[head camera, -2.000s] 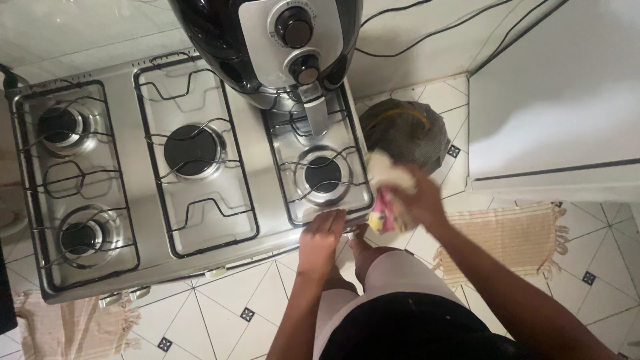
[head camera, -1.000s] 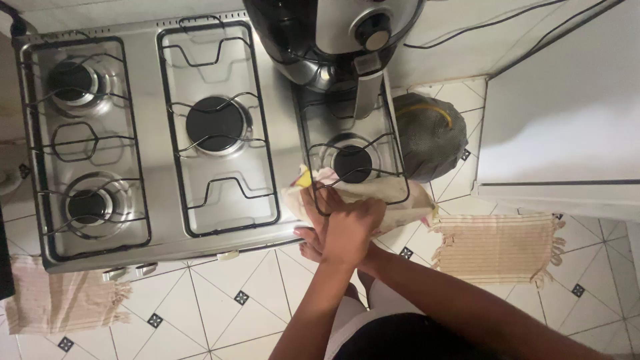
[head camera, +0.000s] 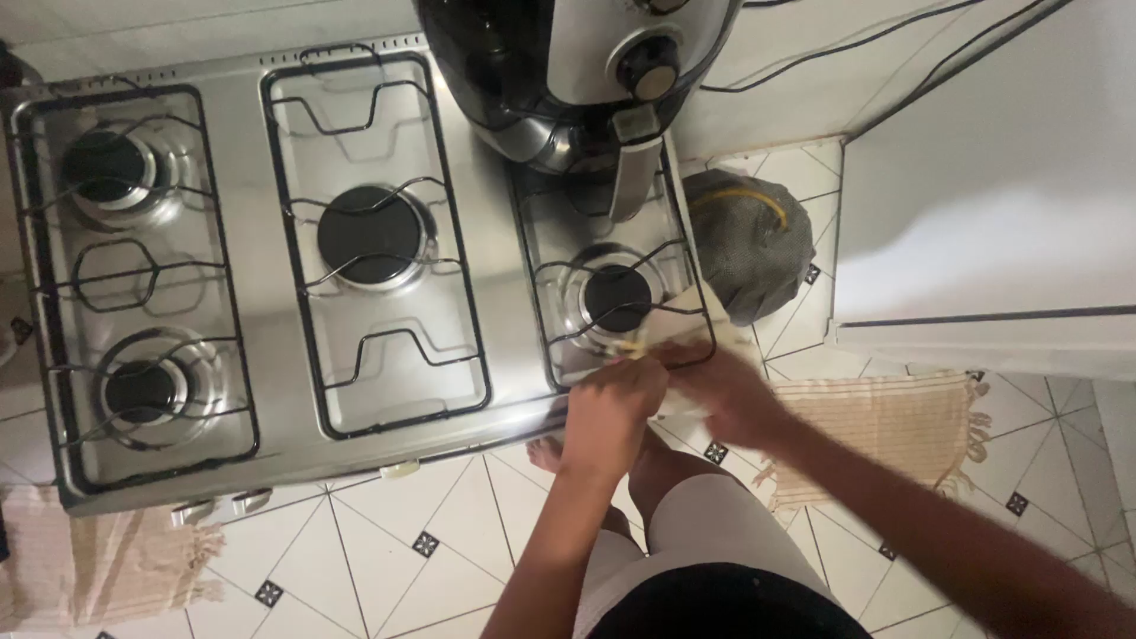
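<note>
My left hand (head camera: 617, 401) is closed at the front right corner of the stainless steel gas stove (head camera: 501, 311), by the right-hand pan grate (head camera: 555, 351); whether it grips the grate or the cloth is hidden. Beside it my right hand (head camera: 721, 390), blurred, holds a pale cloth (head camera: 688, 327) with a yellow patch. The cloth lies at the grate's right front corner, partly under the grate bars, near the right burner (head camera: 617, 297).
A black and silver air fryer (head camera: 568, 80) stands on the back right of the stove. Right of the stove are a grey covered object (head camera: 754, 244) on the floor, a white appliance (head camera: 985, 195) and a fringed striped mat (head camera: 874, 435). Cables (head camera: 843, 49) hang behind.
Two seconds ago my right hand held the cloth off the stove's right side; now it is at the grate corner. Since one second ago my crossed hands have come apart, the right one moving right.
</note>
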